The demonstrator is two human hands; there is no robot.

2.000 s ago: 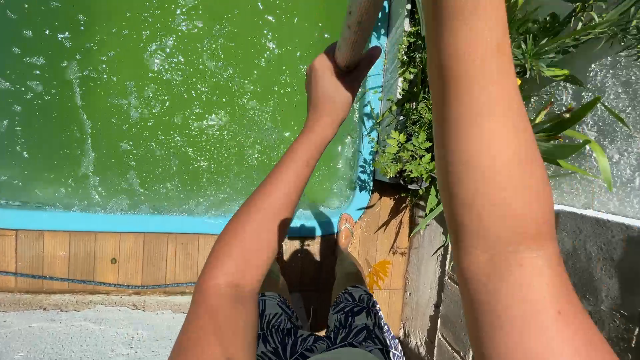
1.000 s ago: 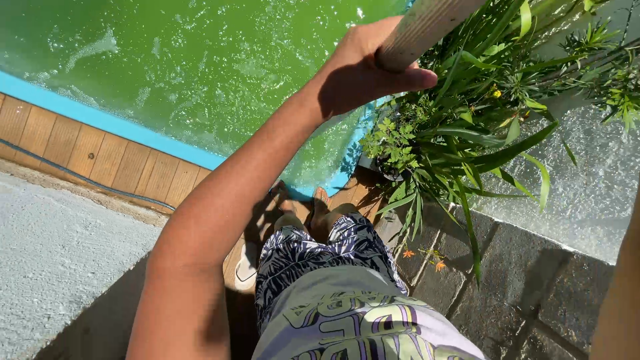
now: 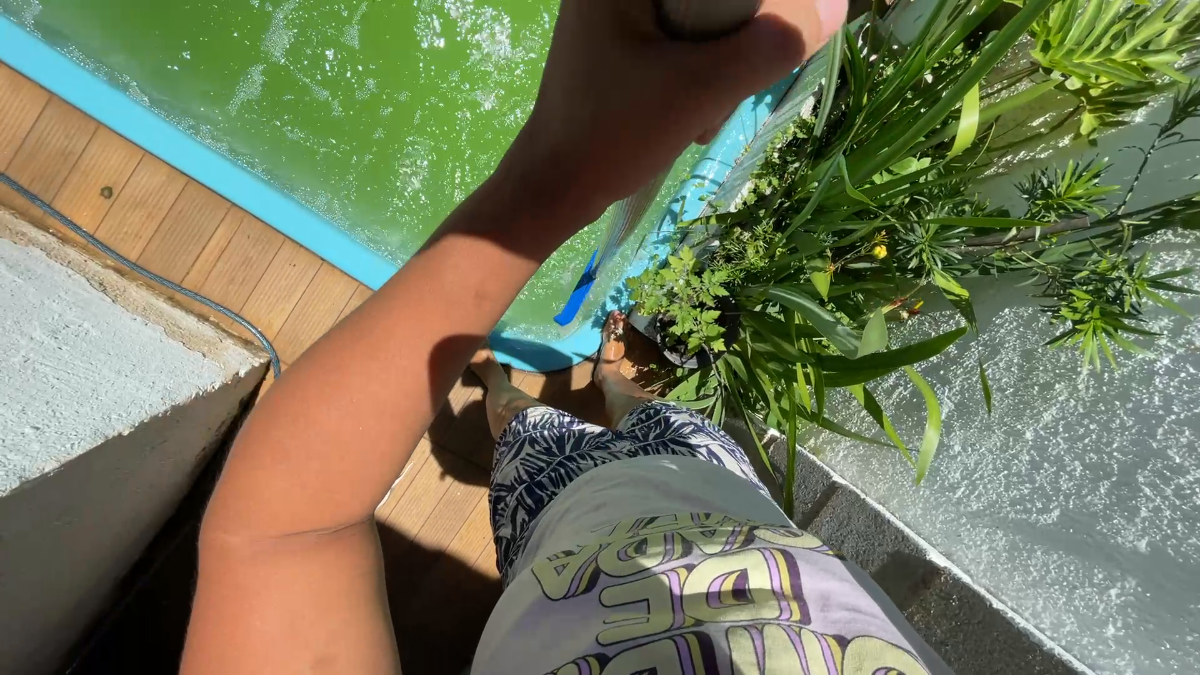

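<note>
My left hand [image 3: 656, 84] is raised at the top middle, its fingers wrapped around a long pole [image 3: 708, 14] whose near end shows dark in the fist. Below the hand, a pale length of what looks like the same pole slants down over the pool corner. A blue piece [image 3: 577, 291] lies beside it, at or in the green water [image 3: 375, 112]; the hand hides how the two relate. My right hand is out of the frame.
The pool's light blue rim [image 3: 206, 169] borders wooden decking [image 3: 159, 202]. My bare feet stand at the pool corner. A cable [image 3: 141, 272] runs along a raised white block [image 3: 103, 347] at left. Leafy plants [image 3: 844, 309] grow at right, beside a grey wall [image 3: 919, 581].
My left hand, still around the pole, now appears higher and larger. My right arm, in view earlier, has left the frame. The blue piece has come into sight. The view has swung round.
</note>
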